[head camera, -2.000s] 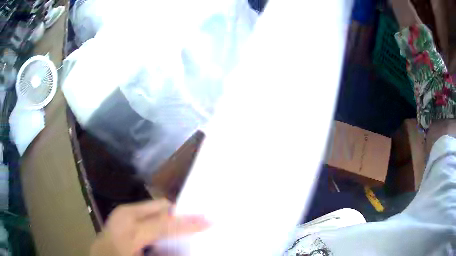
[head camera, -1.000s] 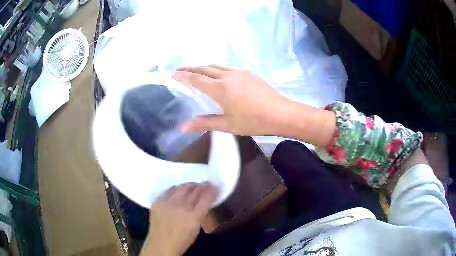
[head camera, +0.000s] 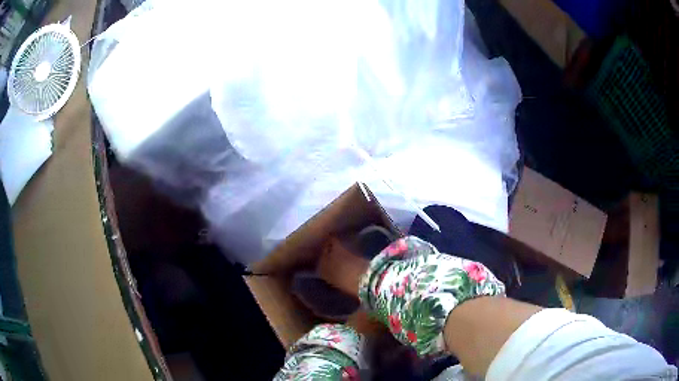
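An open brown carton (head camera: 279, 303) sits at my lap, low centre, its inside dark. My right hand (head camera: 341, 269) reaches down into it; its fingers are in shadow, so its grip cannot be told. A pale curved edge shows inside beside that wrist, possibly the white sheet. My left hand is hidden; only its floral arm cover (head camera: 324, 356) shows at the carton's near side. A large clear plastic bag (head camera: 491, 111) with a bright white stack (head camera: 454, 182) lies just beyond the carton.
At left, a brown-topped bench (head camera: 63, 245) holds a round white fan (head camera: 43, 71) and a loose white sheet (head camera: 22, 149). At right are closed-looking cartons (head camera: 558, 219), a green crate (head camera: 633, 111) and a blue crate (head camera: 592, 15).
The white sheet curled between my hands is no longer seen above the carton. My right hand has moved down into the carton, and my left hand has dropped out of sight.
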